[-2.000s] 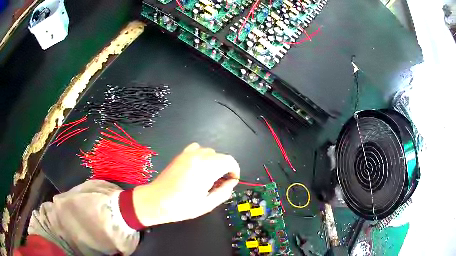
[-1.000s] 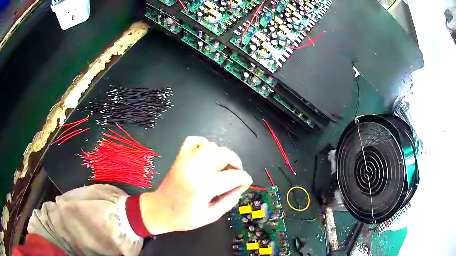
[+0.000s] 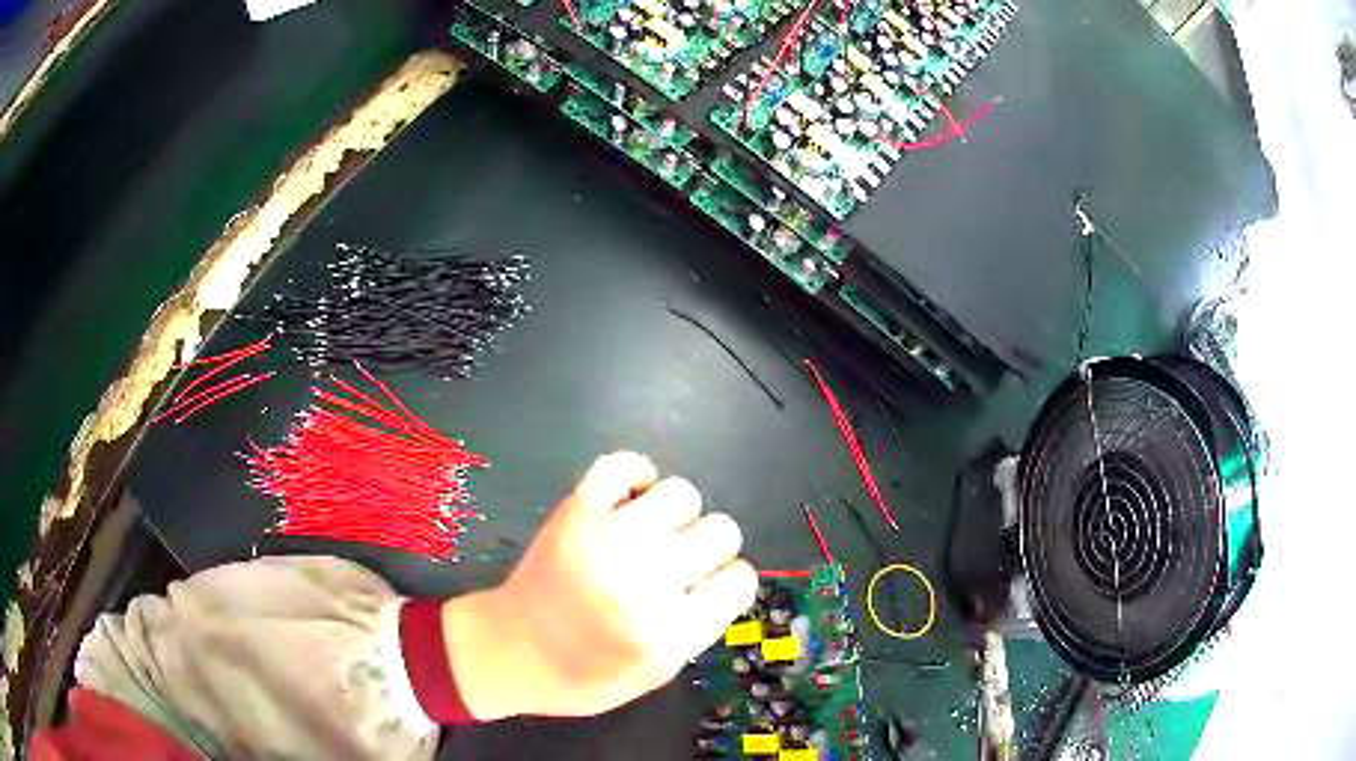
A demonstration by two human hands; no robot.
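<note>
My left hand (image 3: 617,595) reaches in from the lower left, back of the hand up, fingers curled over the upper left corner of a green circuit board (image 3: 811,677). The board has yellow blocks and dark round parts; the bottom edge of the picture cuts it off. A short red wire (image 3: 785,572) runs from under my curled fingers to the board's top edge; my fingertips are hidden. A pile of red wires (image 3: 365,476) lies left of my hand, with a pile of black wires (image 3: 409,312) above it. My right hand is not in view.
Stacked boards (image 3: 714,186) stand at the far side. A round black fan (image 3: 1123,520) stands right. A yellow ring (image 3: 901,601), loose red wires (image 3: 851,439) and a black wire (image 3: 724,354) lie between. A worn pale edge (image 3: 223,245) runs along the left.
My left hand has moved slightly right, and its fingers have turned down over the board's corner. The whole view has shifted a little; the white container at the upper left is now mostly out of view.
</note>
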